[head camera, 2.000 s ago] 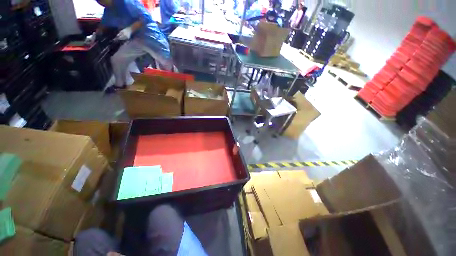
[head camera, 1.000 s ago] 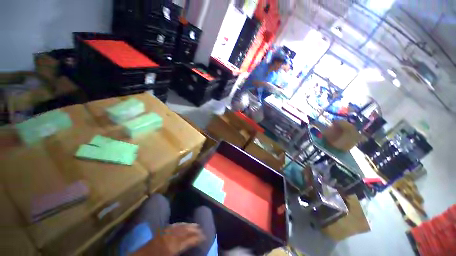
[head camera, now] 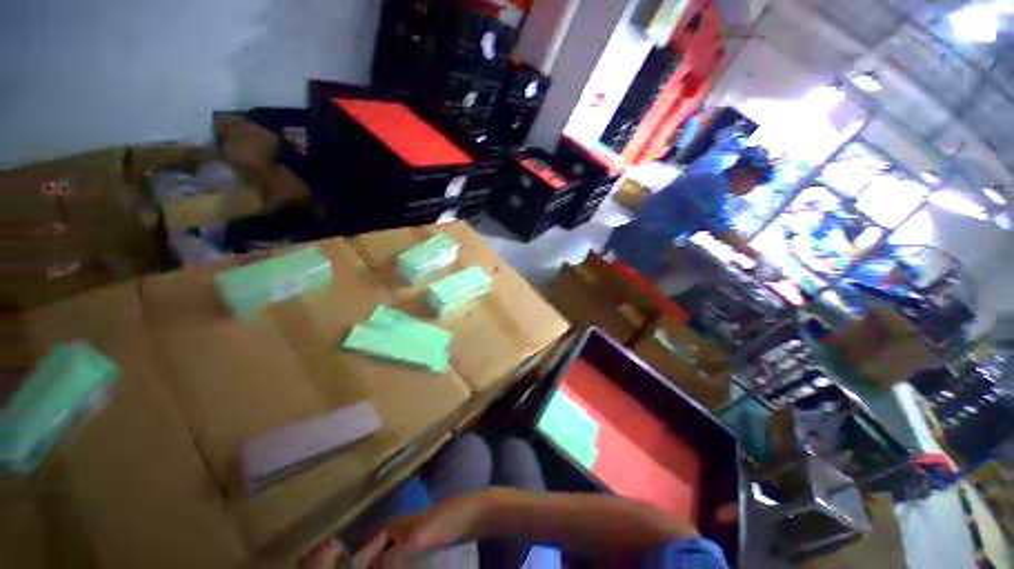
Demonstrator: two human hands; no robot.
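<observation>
My right hand (head camera: 417,536) is low in the picture at my lap, its bare forearm crossing in front of the crate. Its fingers are blurred and partly cut off. Skin at the bottom edge (head camera: 325,555) looks like part of my left hand, mostly out of the picture. I cannot tell whether either hand holds anything. A stack of grey-purple plates (head camera: 311,447) lies on the cartons (head camera: 211,389). Loose green strips (head camera: 403,340) lie overlapping beyond it. Green bundles lie at the back (head camera: 427,257), beside that (head camera: 459,290), further left (head camera: 275,281) and at far left (head camera: 53,407).
A black crate (head camera: 656,385) with red liner (head camera: 650,450) and pale green pieces (head camera: 568,427) stands right of my knees. Open cartons (head camera: 600,296) stand beyond it. Black crates (head camera: 389,178) are stacked behind the work cartons. A person in blue (head camera: 678,211) stands at the back.
The view has swung left, showing more of the carton tops and another green bundle at far left. My right forearm now reaches across from the right towards my lap.
</observation>
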